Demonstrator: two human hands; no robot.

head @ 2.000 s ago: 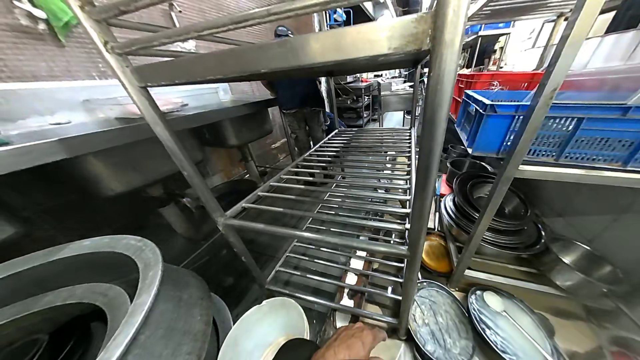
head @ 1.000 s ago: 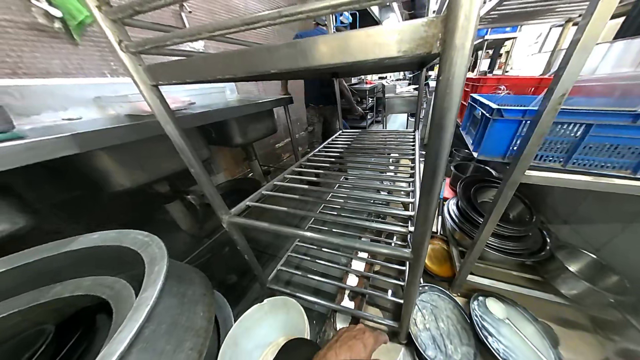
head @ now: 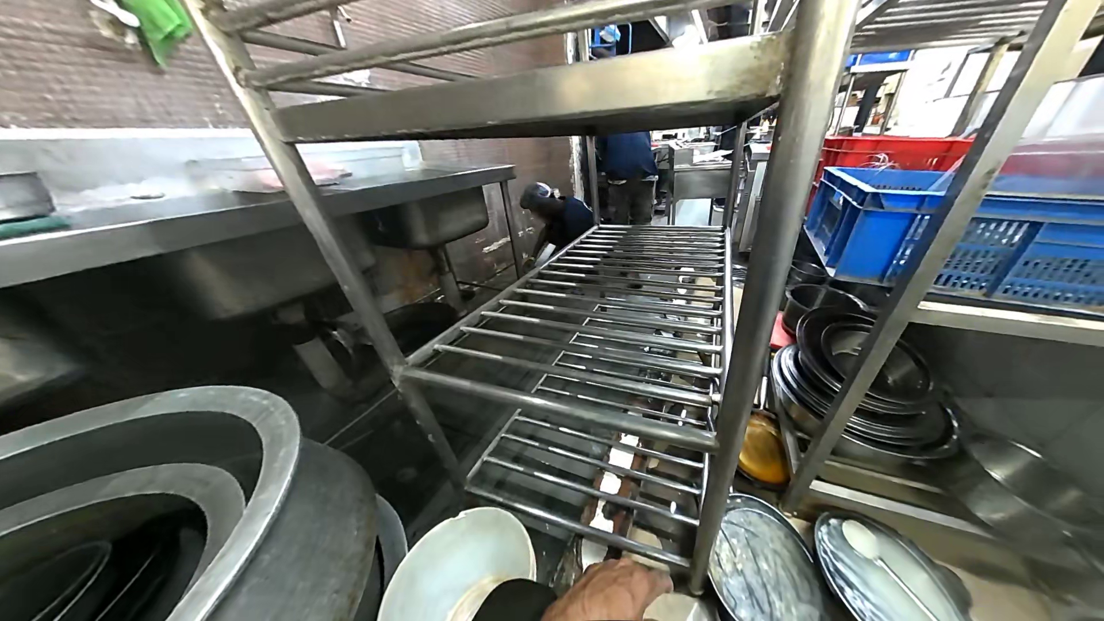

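Note:
One of my hands, which looks like my right hand [head: 611,590], shows at the bottom edge. Its back faces up and its fingers curl down beside the foot of a slatted metal rack [head: 552,405]; whether they grip anything is hidden. A dark cuff crosses the wrist. Just left of it leans a pale round bowl or dish [head: 466,556]. To its right lie a round metal lid or tray [head: 763,561] and another round metal tray [head: 888,573] with a spoon or ladle [head: 893,565] on it. My left hand is not in view.
Large nested metal pots [head: 319,517] stand at left, below a steel counter with sinks [head: 448,216]. Stacked dark pans [head: 862,379] and blue crates [head: 957,233] are on the right-hand rack. Farther back, one person [head: 556,216] is bent low and another person [head: 628,159] stands.
A person bent low by the wall now shows beyond the rack, where the frame from one second ago does not show them. My hand stays by the rack's foot.

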